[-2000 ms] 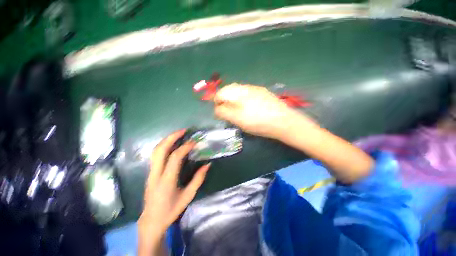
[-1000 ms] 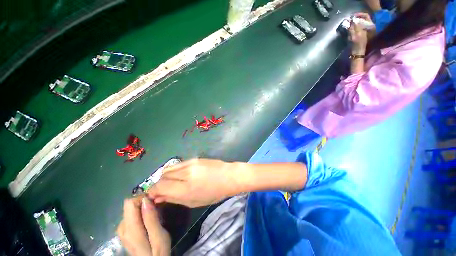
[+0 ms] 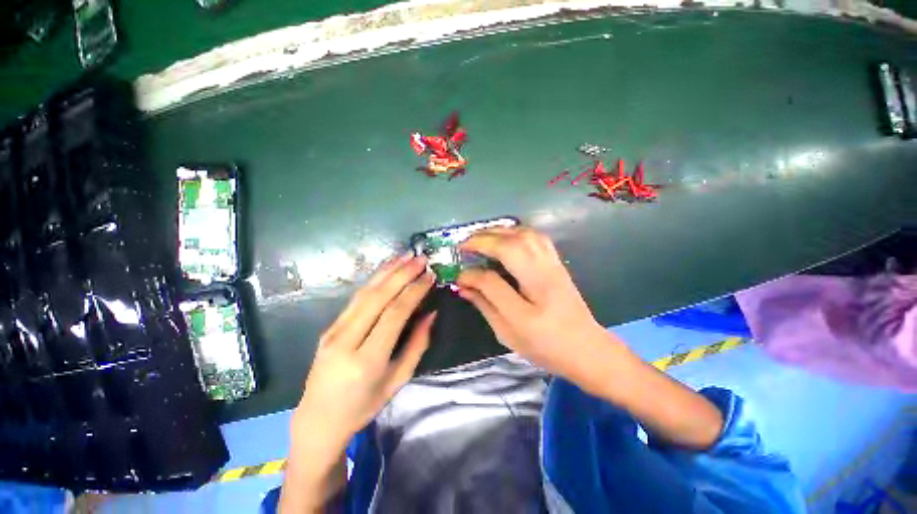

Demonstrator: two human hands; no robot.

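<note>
A phone housing assembly point(image 3: 442, 263) with a green circuit board lies on the dark green bench in front of me, long side roughly left to right. My left hand point(image 3: 364, 346) has its fingertips on the housing's left end, thumb apart. My right hand point(image 3: 523, 291) covers the right part, thumb and forefinger over the board. Whether a small part is between them is hidden. Two piles of small red parts lie beyond, one behind the housing point(image 3: 440, 151) and one further right point(image 3: 625, 183).
Two half-built handsets point(image 3: 208, 226) lie at left, beside a black blister tray point(image 3: 75, 301). The pale conveyor edge rail point(image 3: 302, 50) crosses the back. More handsets point(image 3: 895, 100) lie far right. A pink sleeve point(image 3: 835, 326) of another person shows at right.
The view has turned back left from a second ago. The housing now lies lengthwise across the bench, with my hands at either side of it. The left fingertips have moved from the right fingers onto the housing.
</note>
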